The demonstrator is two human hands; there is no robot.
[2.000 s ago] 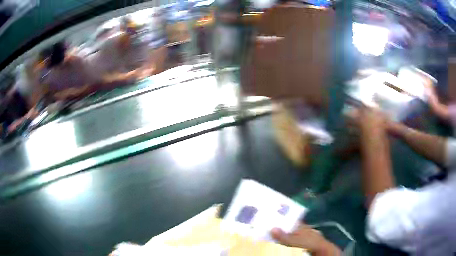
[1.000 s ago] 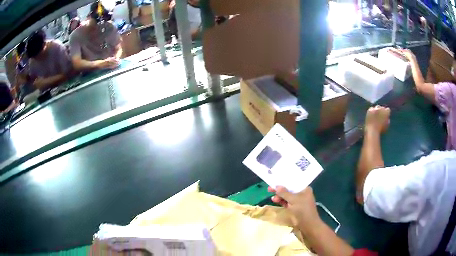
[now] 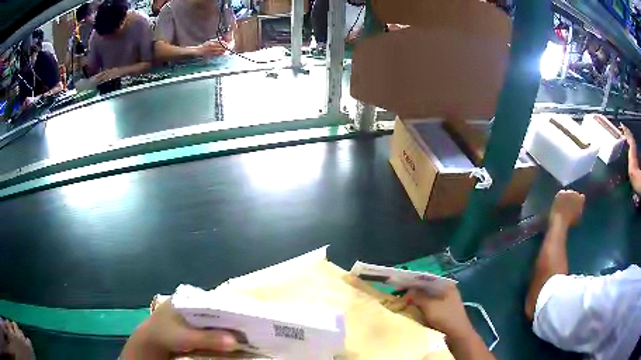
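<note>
My left hand (image 3: 179, 336) is at the bottom, closed around the near end of a stack of white manuals (image 3: 270, 325) with a QR code on top. The stack lies on crumpled yellow-tan kraft paper (image 3: 309, 281). My right hand (image 3: 439, 309) holds a single white manual (image 3: 400, 274), tilted nearly edge-on, over the right side of the paper. An open brown carton (image 3: 415, 169) with its flap raised stands on the dark belt (image 3: 176, 204) beyond the green post.
A green post (image 3: 502, 140) rises between me and the carton. A white wire loop (image 3: 490, 325) is right of my right hand. White foam blocks (image 3: 562, 151) lie on the line at right. A neighbour's arm (image 3: 552, 246) reaches in there. People sit across the line. Fingers show at the lower left edge.
My left hand has come into view on the manual stack. My right hand has lowered and tilted its manual from face-on to nearly edge-on. The view has shifted, so the carton appears further right.
</note>
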